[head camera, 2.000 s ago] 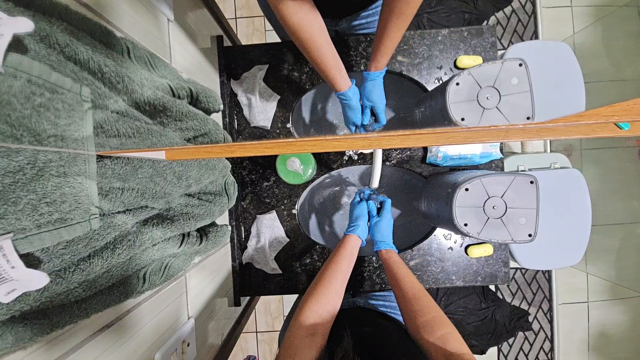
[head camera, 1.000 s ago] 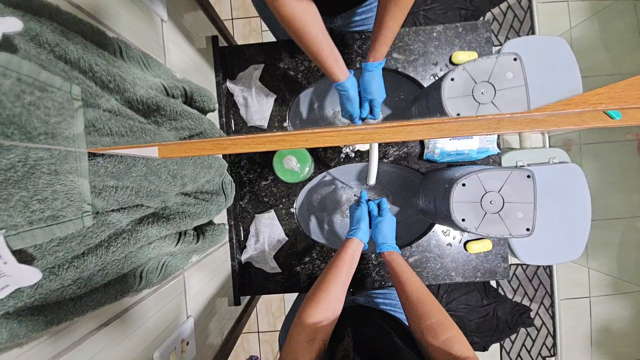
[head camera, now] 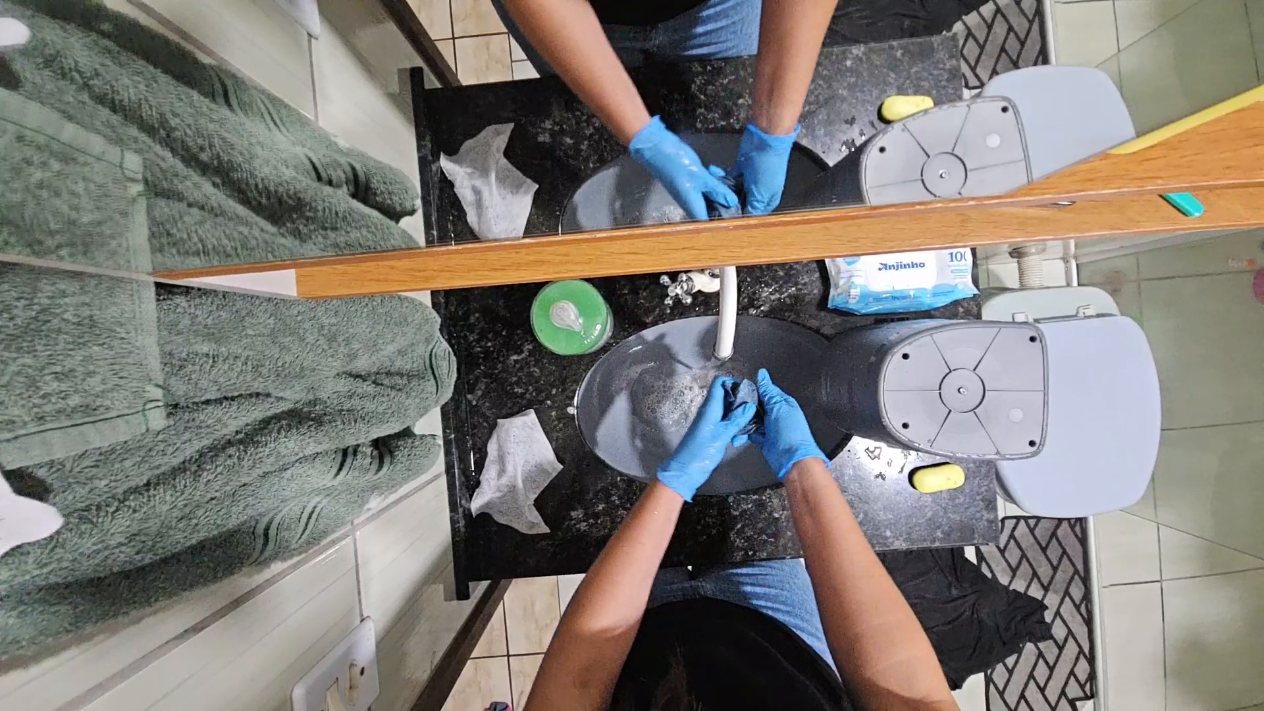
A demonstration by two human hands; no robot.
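Both hands wear blue gloves and meet over the grey oval sink basin [head camera: 642,395], below the white faucet spout [head camera: 727,311]. My left hand [head camera: 706,434] is closed on a small dark wet cloth [head camera: 741,395]. On the cloth's other side, my right hand [head camera: 785,425] grips it too, its thumb raised. Suds and water lie in the basin. A grey plastic bin [head camera: 963,390] rests on its side at the basin's right end, its ribbed base showing. Beside it on the countertop is a yellow bar of soap [head camera: 937,478].
A green container [head camera: 572,317] stands behind the basin on the left, a white wipe [head camera: 516,472] in front of it. A wipes pack [head camera: 901,280] lies at back right. Green towels [head camera: 286,395] hang left. A wood-framed mirror [head camera: 642,255] crosses above, reflecting the scene.
My hands have moved slightly apart, and more of the dark cloth shows between them. The bin, soap and wipe have stayed in place.
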